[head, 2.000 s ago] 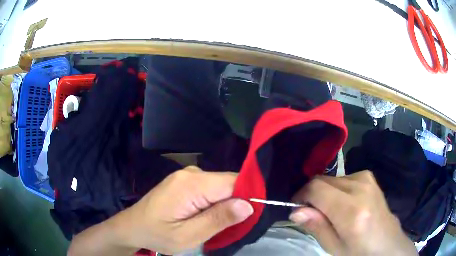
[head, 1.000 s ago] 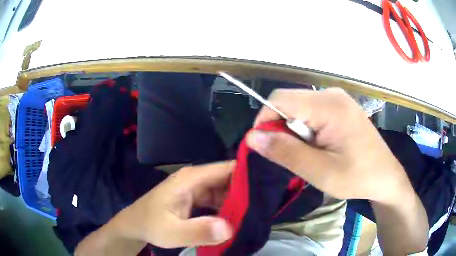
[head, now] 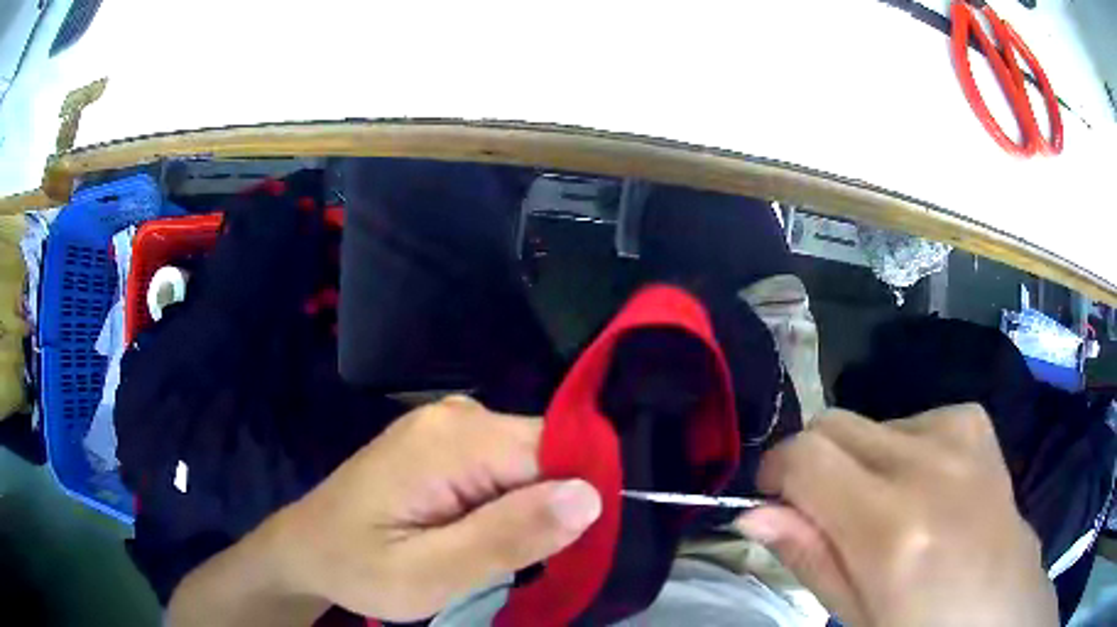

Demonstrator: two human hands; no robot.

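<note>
My left hand pinches the red trim between thumb and fingers, low in the centre. The trim loops upward and is joined to the dark garment body. My right hand, at the lower right, holds a thin silver needle that points left. The needle's tip meets the trim's inner edge beside my left thumb. Whether it passes into the knit cannot be told. The needle's handle is hidden in my right hand.
The white table with its wooden edge spans the top. Red-handled scissors lie on it at right. A blue basket, a red basket and a dark garment pile are at left. Another dark heap is at right.
One second ago my right hand pinched the trim higher up with the needle pointing up-left. It has since moved down and right, let go of the trim and brought the needle to its edge.
</note>
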